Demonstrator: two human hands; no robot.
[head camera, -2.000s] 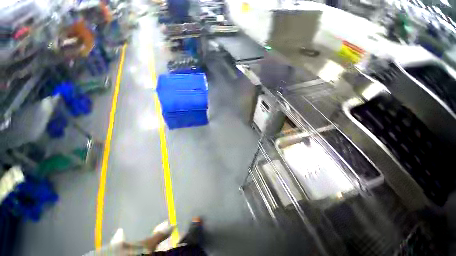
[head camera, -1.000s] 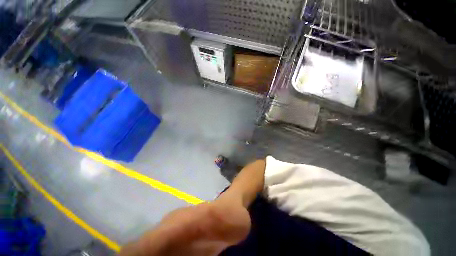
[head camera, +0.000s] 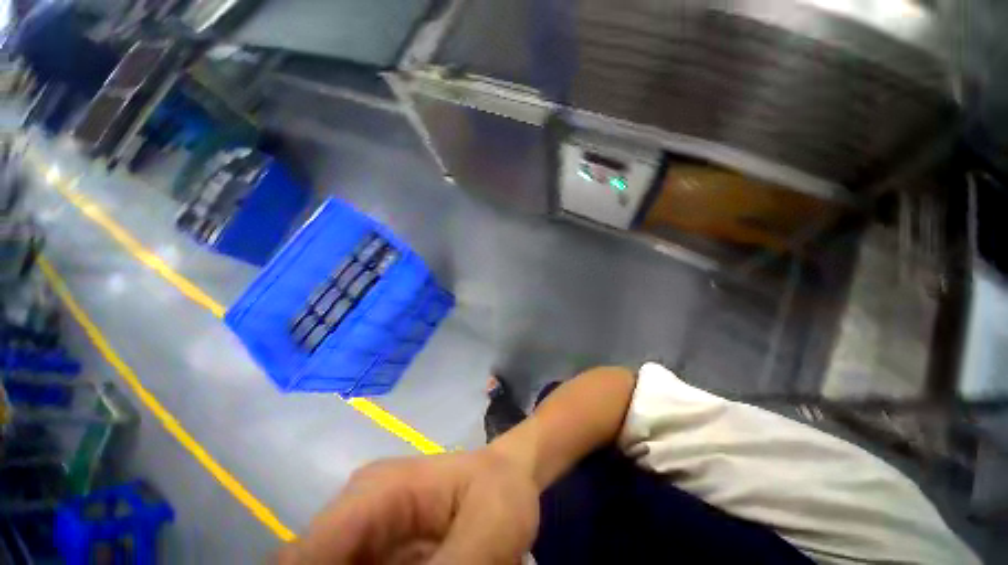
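Observation:
My right hand (head camera: 431, 513) is bare and blurred at the bottom, its arm coming from the right in a white sleeve. The bottom edge cuts off part of it, and its finger pose and any hold are unclear. My left hand is not in view. A large blue crate (head camera: 409, 342) stands on the floor left of centre, at the yellow line, apart from my hand. Silver-grey oblong blocks (head camera: 343, 295) lie in rows inside it.
Behind it stands another blue crate (head camera: 262, 221) with grey parts. A metal conveyor or oven frame (head camera: 707, 88) crosses the upper right, above a white control box (head camera: 597, 185). Yellow floor lines (head camera: 166, 414) run at left. My shoe (head camera: 495, 388) shows low centre.
The view has turned. The blue crate now sits further right and its inside shows. The rack with the white-lined tray has mostly left the view at right. My right arm stays across the bottom.

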